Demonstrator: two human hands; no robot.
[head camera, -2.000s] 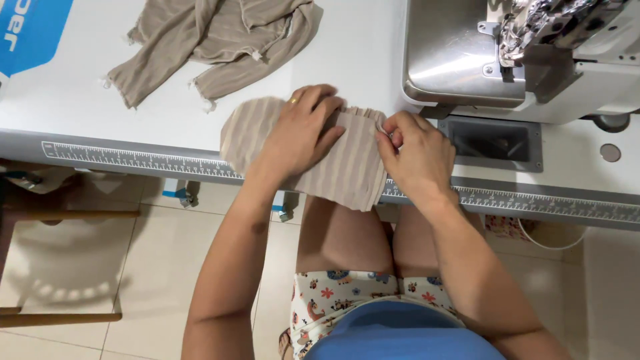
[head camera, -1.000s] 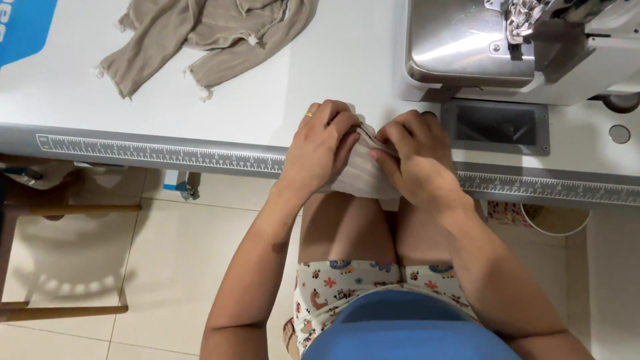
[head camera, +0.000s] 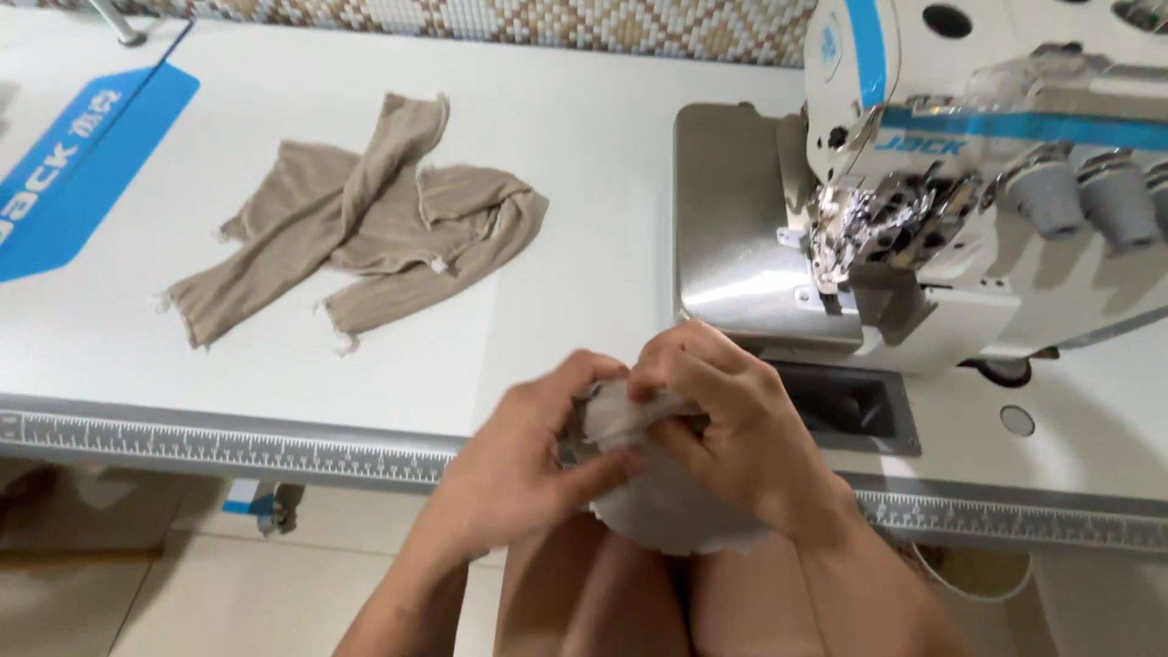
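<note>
A small piece of light grey-beige fabric (head camera: 680, 502) is bunched at its upper edge between my two hands, above my lap at the table's front edge. My left hand (head camera: 534, 447) grips its left side with thumb and fingers. My right hand (head camera: 730, 420) pinches the gathered top edge, its fingertips close to those of the left. The cloth's lower part hangs in a rounded shape; motion blurs it, and the fingers hide some of its edge. To the left, a taupe knit garment (head camera: 383, 219) with long sleeves lies crumpled on the white table (head camera: 584, 274).
A Jack overlock sewing machine (head camera: 912, 182) with a metal plate (head camera: 730, 228) stands at the right. Near my right wrist is a dark recessed tray (head camera: 858, 411). A ruler strip (head camera: 228, 447) runs along the front edge. Mosaic tiles (head camera: 584, 27) line the back.
The striped fabric lay spread flat under my left hand two seconds back; it is now bunched between both hands. The view has tilted up toward the machine.
</note>
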